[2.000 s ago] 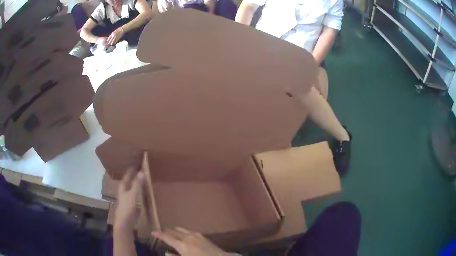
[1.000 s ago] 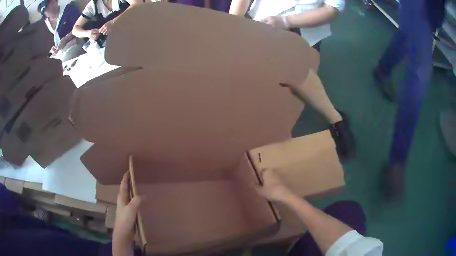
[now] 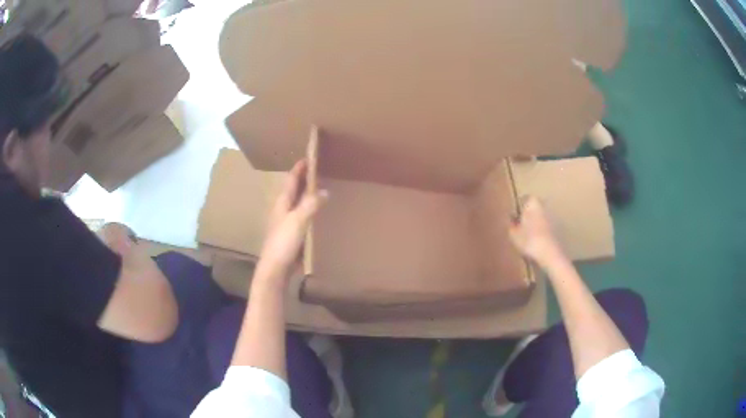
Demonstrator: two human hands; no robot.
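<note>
An open brown mailer box (image 3: 409,237) sits on stacked flat blanks (image 3: 425,322) over my lap. Its side walls and low front wall are upright. Its broad lid (image 3: 425,90) stands raised at the far side. My left hand (image 3: 290,220) grips the left side wall, thumb inside and fingers outside. My right hand (image 3: 533,232) grips the right side wall; part of its fingers is hidden behind the wall.
A person in dark clothes (image 3: 57,286) sits close at the left. Several brown cartons (image 3: 123,98) stand on the white table (image 3: 208,49) at the far left. A shoe (image 3: 613,171) shows on the green floor (image 3: 687,204) at the right. A metal rack edge (image 3: 724,49) is at the upper right.
My view has shifted left and down, so the box appears farther right and higher. My right hand went from the front edge to the right wall. The seated person at left has come into view.
</note>
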